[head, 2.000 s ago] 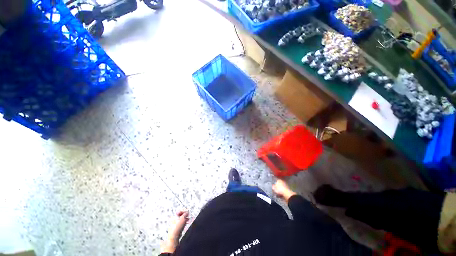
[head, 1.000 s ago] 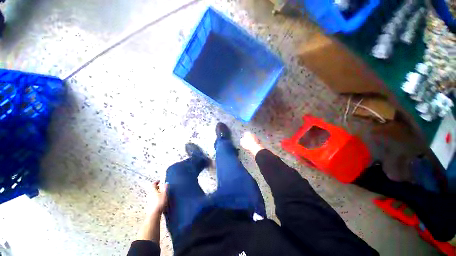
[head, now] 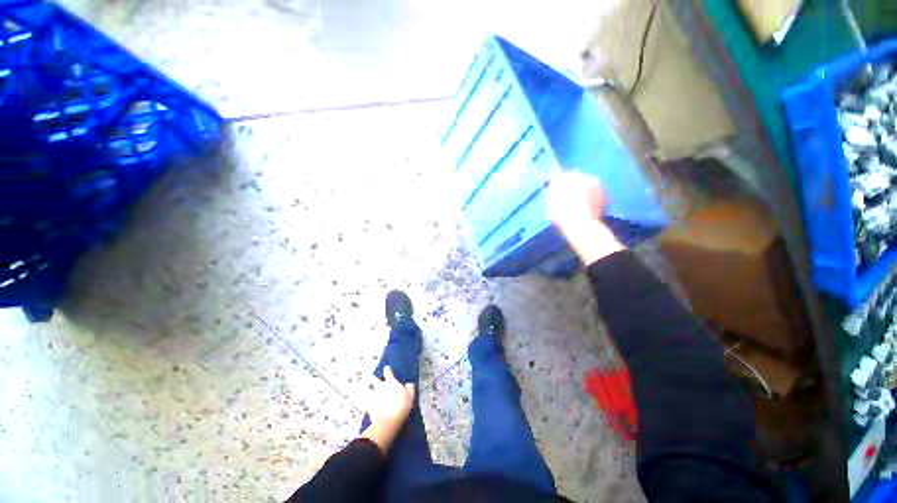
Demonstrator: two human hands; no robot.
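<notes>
A blue plastic crate [head: 511, 177] is tilted in front of me, its open side facing right and its slatted side towards me. My right hand [head: 578, 201] is at the crate's near rim and grips it; the fingers are blurred. Nothing can be seen inside the part of the crate that shows. My left hand [head: 390, 401] hangs low beside my left thigh, away from the crate, with nothing visible in it. Its fingers are partly curled.
A darker blue perforated crate [head: 118, 128] stands at the left. Brown cartons [head: 728, 265] lie under the green bench at the right. A blue crate of pale parts [head: 831, 187] sits on the bench. A red stool [head: 615, 401] shows partly behind my right sleeve.
My right hand has reached forward and taken hold of the crate, which is now tilted off its flat position. My left hand has moved inward over my leg. The red stool is now mostly hidden.
</notes>
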